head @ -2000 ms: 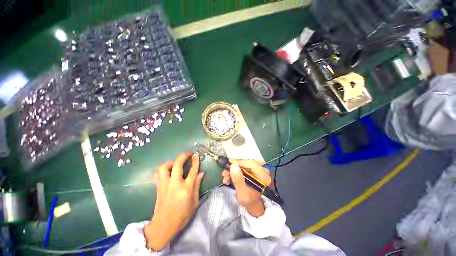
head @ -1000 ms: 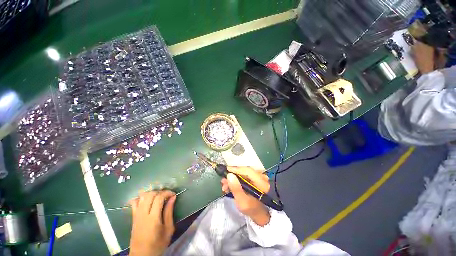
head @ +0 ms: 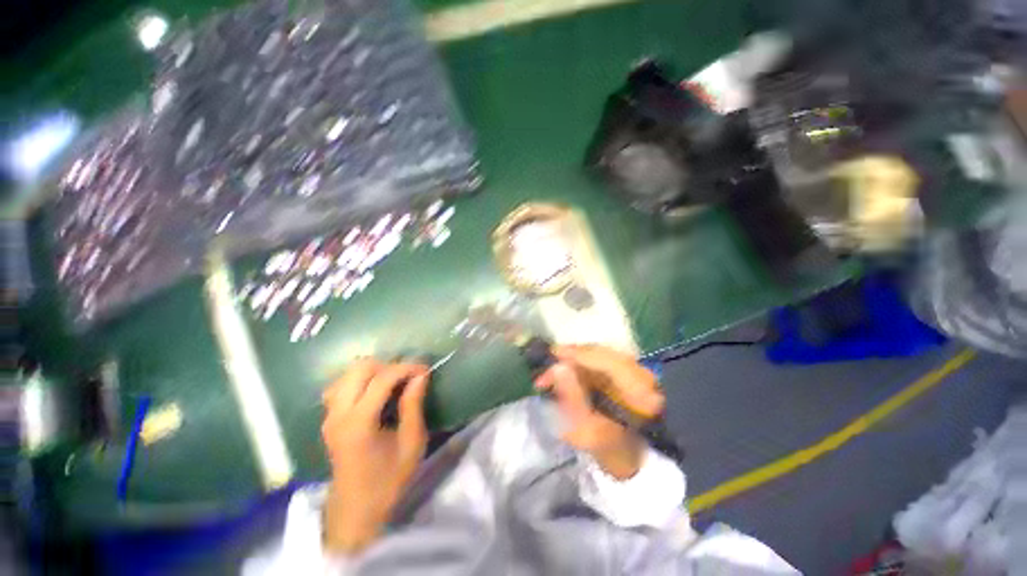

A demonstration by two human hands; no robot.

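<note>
The frame is blurred. My right hand (head: 603, 403) holds the black soldering iron (head: 631, 419) with its tip end pointing up and left. My left hand (head: 374, 433) is at the bench's front edge, fingers bent, with the thin silvery solder wire (head: 445, 363) sticking out from its fingertips to the right. Tiny silvery bits (head: 487, 321) lie on the mat between the hands. The round tip-cleaning pot (head: 503, 242) stands beyond them on a beige strip (head: 608, 302). Whether a small workpiece is among the bits, I cannot tell.
A pile of pinkish-white components (head: 349, 264) lies before the component tray (head: 304, 124); a second tray (head: 107, 231) is at left. A blue stick (head: 134, 448) lies near the left edge. The black fan (head: 653, 152) is at right. A sleeve (head: 980, 276) shows at far right.
The view has shifted and blurred. My left hand has moved up and nearer to my right hand since one second ago, with the wire at its fingertips. My right hand still holds the iron.
</note>
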